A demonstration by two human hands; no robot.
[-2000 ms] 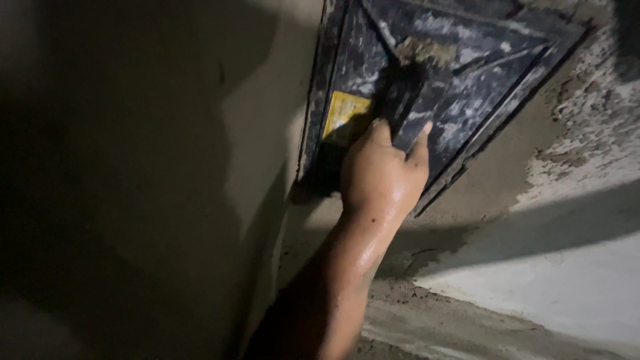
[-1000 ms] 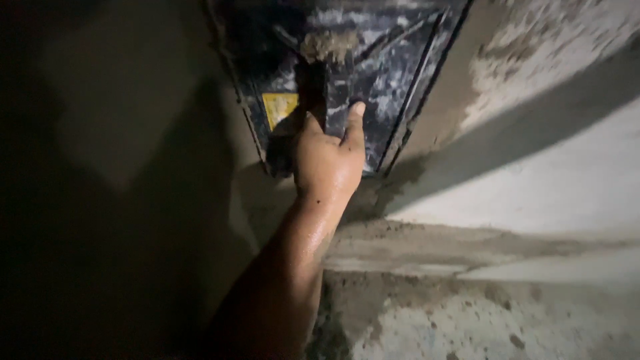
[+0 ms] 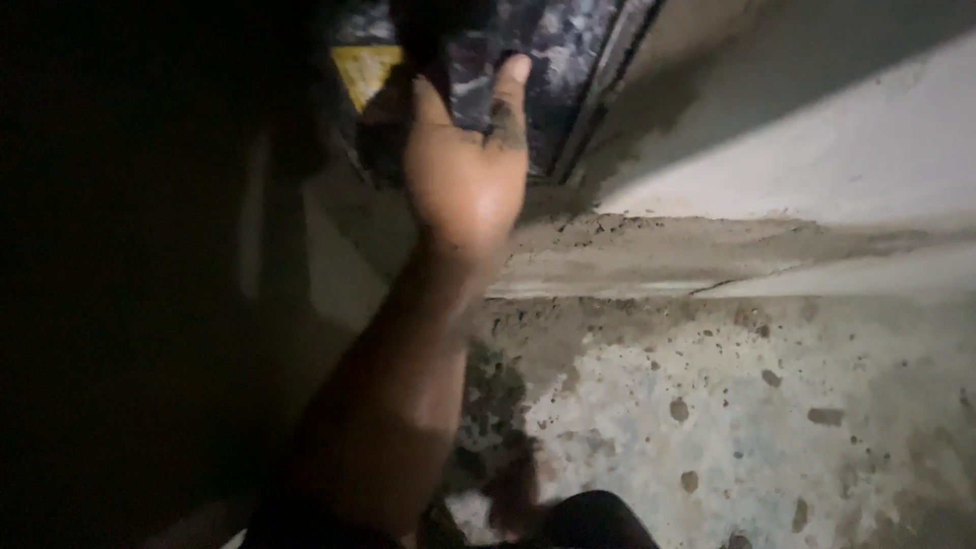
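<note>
My left hand [image 3: 469, 175] is closed around the dark handle [image 3: 469, 72] of a black plastering float [image 3: 564, 65], its thumb pointing up along the right side. The float's back is smeared with pale plaster and bears a yellow label [image 3: 366, 72] left of the hand. The float is against or very near the wall; the contact is hidden. Its upper part is cut off by the top of the view. My right hand is not in view.
A rough mortar ledge [image 3: 610, 255] runs along the wall's foot. Below lies a pale, spattered floor [image 3: 679, 381]. A white wall surface [image 3: 862, 145] rises at right. A dark rounded thing [image 3: 598, 522] shows at the bottom edge. The left side is in deep shadow.
The view has tilted down, showing more floor. The float appears less turned than at first and sits higher in view. My left hand has kept its grip on the handle.
</note>
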